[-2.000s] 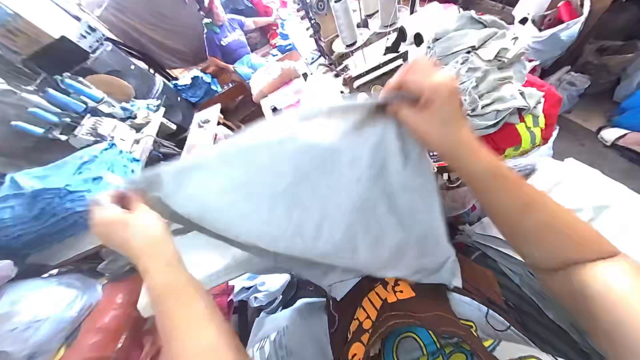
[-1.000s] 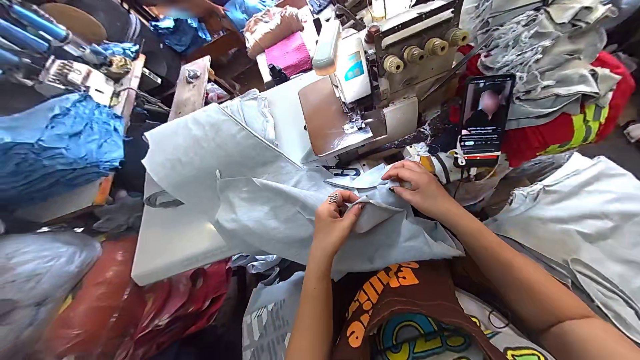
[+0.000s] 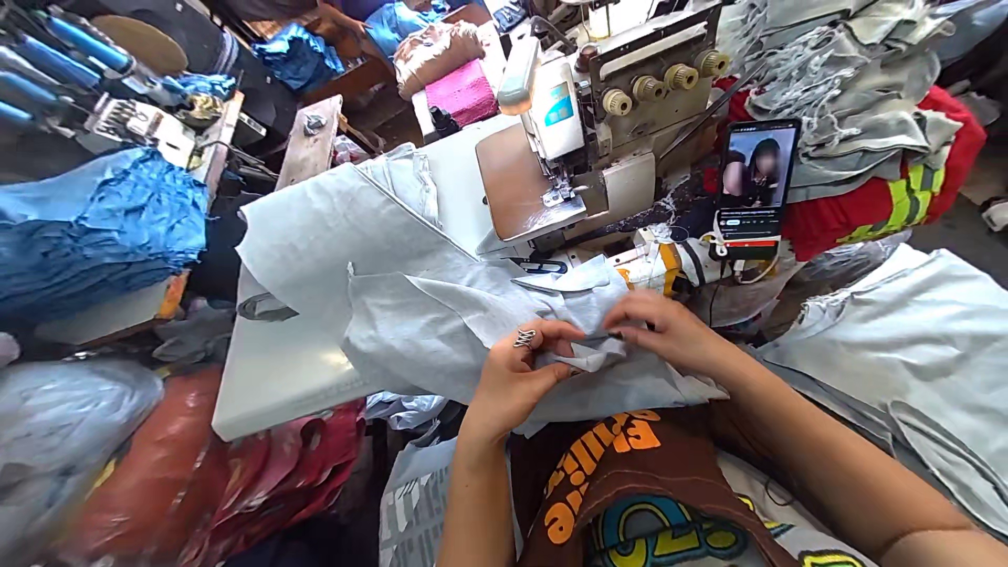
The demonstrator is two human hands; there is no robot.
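Light grey fabric (image 3: 425, 315) lies draped over the white table of an overlock sewing machine (image 3: 555, 118) and hangs toward my lap. My left hand (image 3: 520, 370), with a ring on one finger, pinches a folded edge of this fabric between thumb and fingers. Just to its right, my right hand (image 3: 669, 331) has its fingertips bent together at the same folded part; whether cloth is between them is hard to tell. The machine's presser foot (image 3: 559, 193) is beyond my hands, apart from the fabric they touch.
A phone (image 3: 756, 185) stands right of the machine, before a pile of grey cut pieces (image 3: 850, 102). More grey fabric (image 3: 913, 354) lies at the right. Blue fabric (image 3: 102, 228) covers a table at the left, above plastic-wrapped bundles (image 3: 150, 465). A person's arm shows at the top.
Two seconds ago both hands held the grey fabric spread in the air; now it lies on the table. Since one second ago, my hands have stayed close together at its edge. The view has shifted.
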